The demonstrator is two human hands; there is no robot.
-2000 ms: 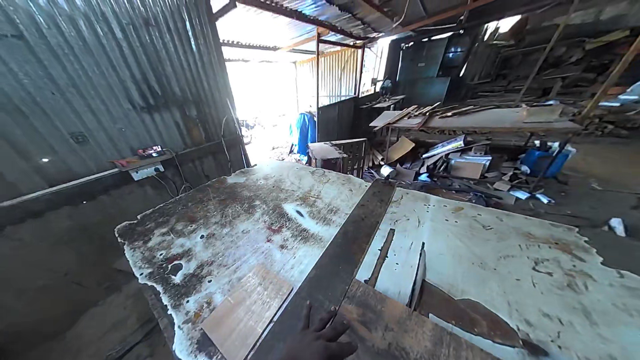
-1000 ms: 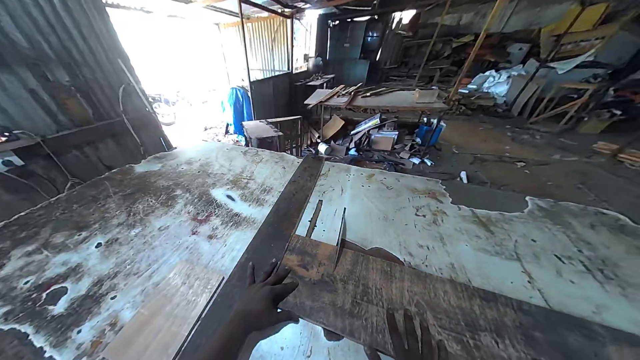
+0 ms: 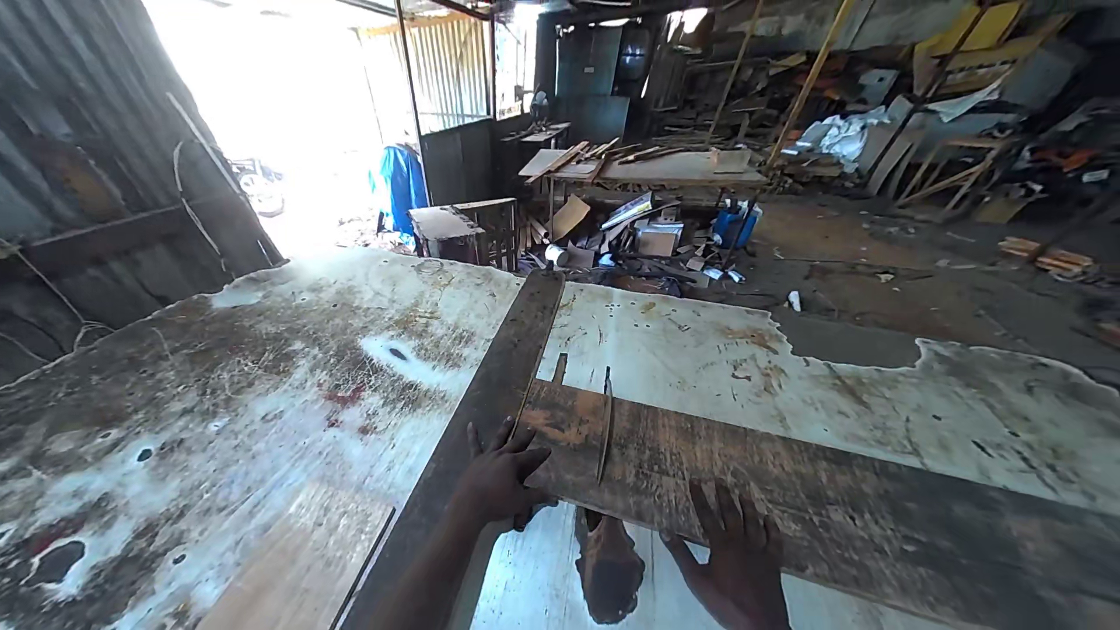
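Observation:
My left hand (image 3: pixel 500 479) lies with fingers spread where a long dark wooden board (image 3: pixel 494 376) meets a wide, worn wooden board (image 3: pixel 700 455). The long board runs away from me across a stained, ragged-edged sheet (image 3: pixel 420 376) on the worktable; the wide one extends to the right, roughly crosswise to it. My right hand (image 3: pixel 733 551) rests, fingers apart, on the near edge of the wide board. A thin dark strip (image 3: pixel 605 424) lies across the wide board. Below that board's near edge shows a brown irregular patch or piece (image 3: pixel 610 569).
A light plywood piece (image 3: pixel 302 560) lies at the near left, beside the long board. Beyond the table stand a small wooden stand (image 3: pixel 446 223), a bench (image 3: pixel 647 166) with wood strips, a blue container (image 3: pixel 735 226) and scattered scraps. A corrugated metal wall (image 3: pixel 79 105) rises at the left.
My right hand has come into view, on the wide board. That board's end has come up beside the long board and now lies under the thin strip. The view has swung right.

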